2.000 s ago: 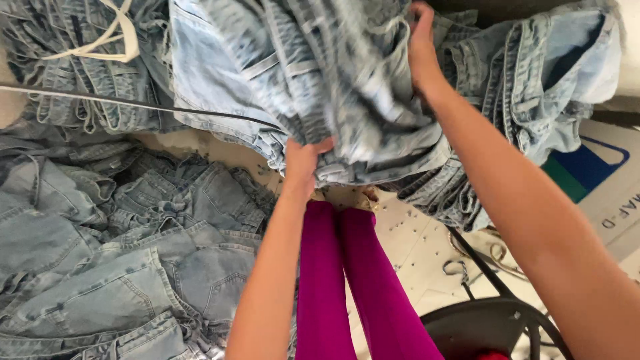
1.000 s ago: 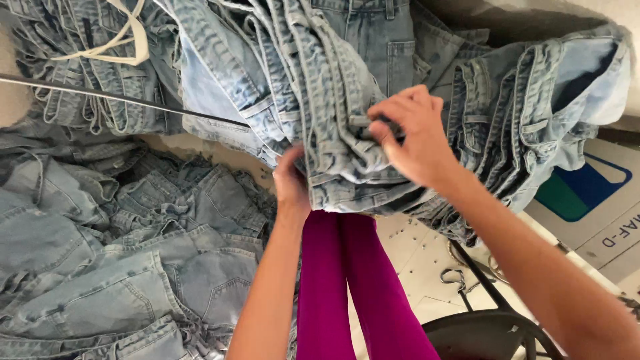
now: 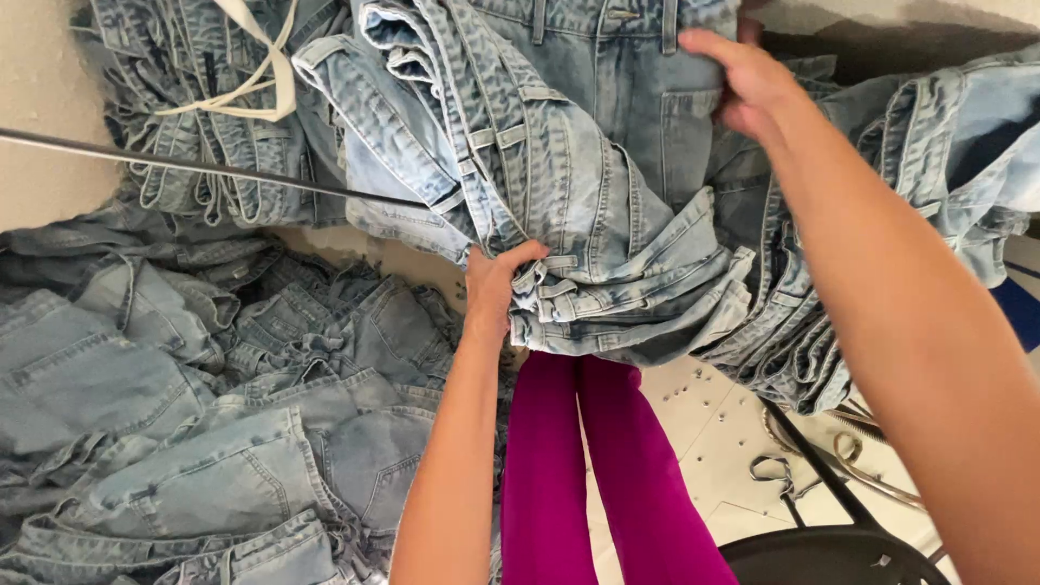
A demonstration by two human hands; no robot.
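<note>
My left hand (image 3: 497, 288) grips the gathered waistbands of a bunch of light-blue denim garments (image 3: 585, 179) at the middle of the view. Up and to the right, my right hand (image 3: 751, 85) holds the waist edge of one denim garment (image 3: 642, 73), with its front spread flat so that the buttonhole, belt loops and a pocket show. Part of my right hand's fingers is hidden behind the cloth. The bunch hangs just above my purple-clad legs.
A big heap of denim (image 3: 203, 463) fills the lower left. Another denim stack, with a cream fabric strip (image 3: 280, 81), lies upper left; a thin metal rod (image 3: 203, 166) crosses there. More folded denim (image 3: 902, 162) is at right, above a black chair (image 3: 829, 556). Small bits dot the tiled floor (image 3: 707, 439).
My right hand has moved up from the bunched waistbands to the edge of one garment, whose front now shows more fully. My left hand still holds the bunch.
</note>
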